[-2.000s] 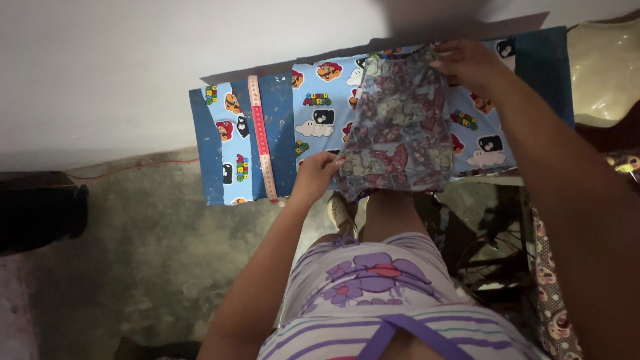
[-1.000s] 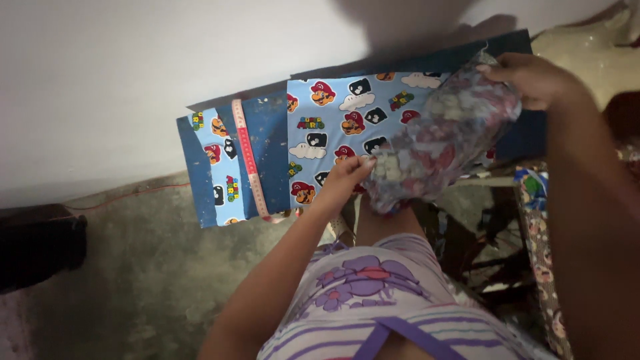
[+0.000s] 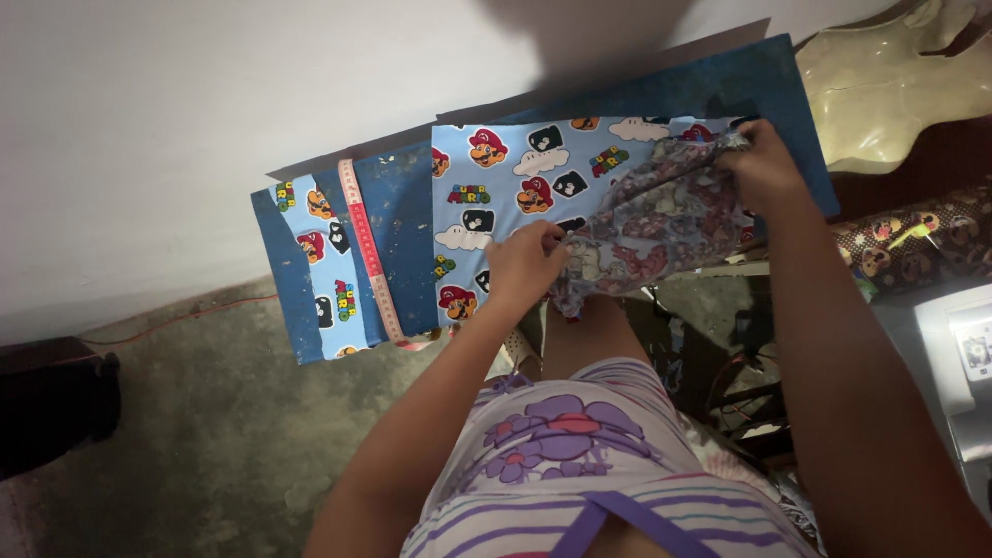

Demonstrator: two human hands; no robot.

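Note:
A printed sheer fabric piece (image 3: 659, 217) is stretched between my two hands over a blue cartoon-print fabric (image 3: 496, 186). My left hand (image 3: 527, 260) pinches its near left edge, and my right hand (image 3: 759, 167) grips its upper right corner. The blue print lies flat on a blue tabletop (image 3: 403, 201); its right part is partly covered by the sheer piece and my right hand. Left of it, a pink and white tape measure (image 3: 364, 240) runs across the tabletop, beside a narrow strip of the same print (image 3: 329, 271).
A white wall (image 3: 194, 116) borders the table's far edge. At right are a shiny cream-coloured form (image 3: 876, 93), a roll of brown patterned material (image 3: 914, 240) and part of a white machine (image 3: 961, 333). A dark object (image 3: 54, 403) and a thin red cord (image 3: 178, 322) are at left.
Both hands have kept hold of the sheer fabric. It lay spread over the blue print two seconds ago, then was lifted and shifted right; now it hangs gathered and slanted between my hands.

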